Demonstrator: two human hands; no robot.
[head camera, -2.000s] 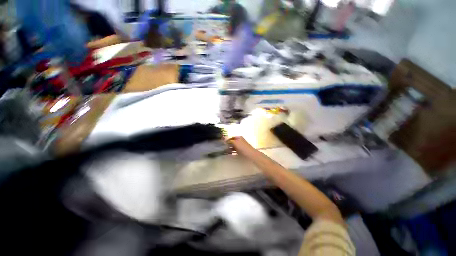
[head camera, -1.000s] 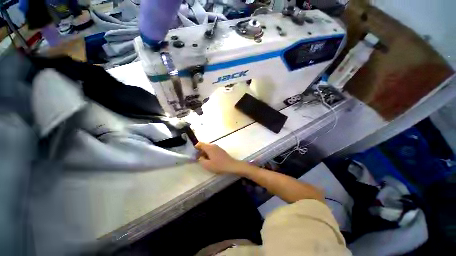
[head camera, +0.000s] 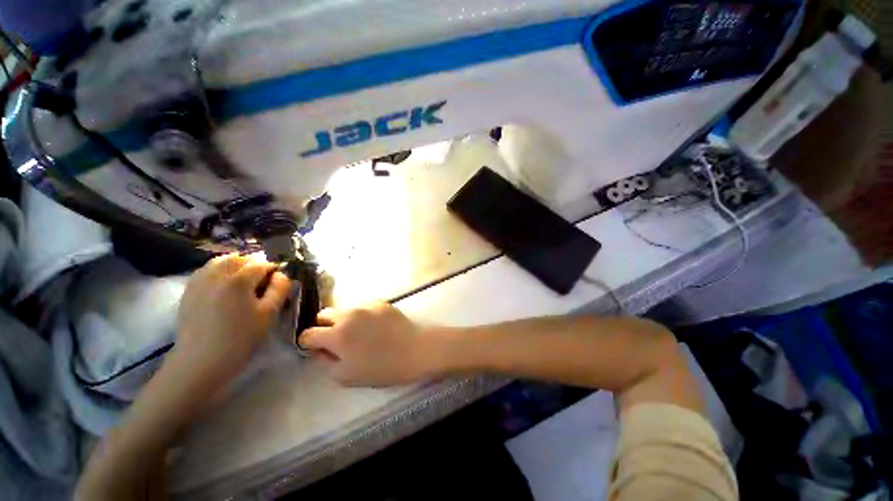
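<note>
A narrow folded black band (head camera: 307,305) lies in front of the lit needle area of the white sewing machine (head camera: 392,98), which has a blue stripe and "JACK" lettering. My left hand (head camera: 227,301) is beside the presser foot with its fingers bent at the band's upper part; its fingertips are partly hidden. My right hand (head camera: 367,342) pinches the band's lower end between thumb and fingers. Light grey cloth (head camera: 127,308) with a thin dark line lies bunched left of my left hand.
A black smartphone (head camera: 524,230) with a pale cable lies on the machine bed. A control panel (head camera: 695,44) is at the machine's right. A white bottle-like container (head camera: 803,88) stands behind the table's right end. Grey and dark cloth lies below right, by blue material.
The view has come closer to the machine. My left hand has come into view at the needle area. My right hand still holds the black band. The grey cloth now shows only at the left.
</note>
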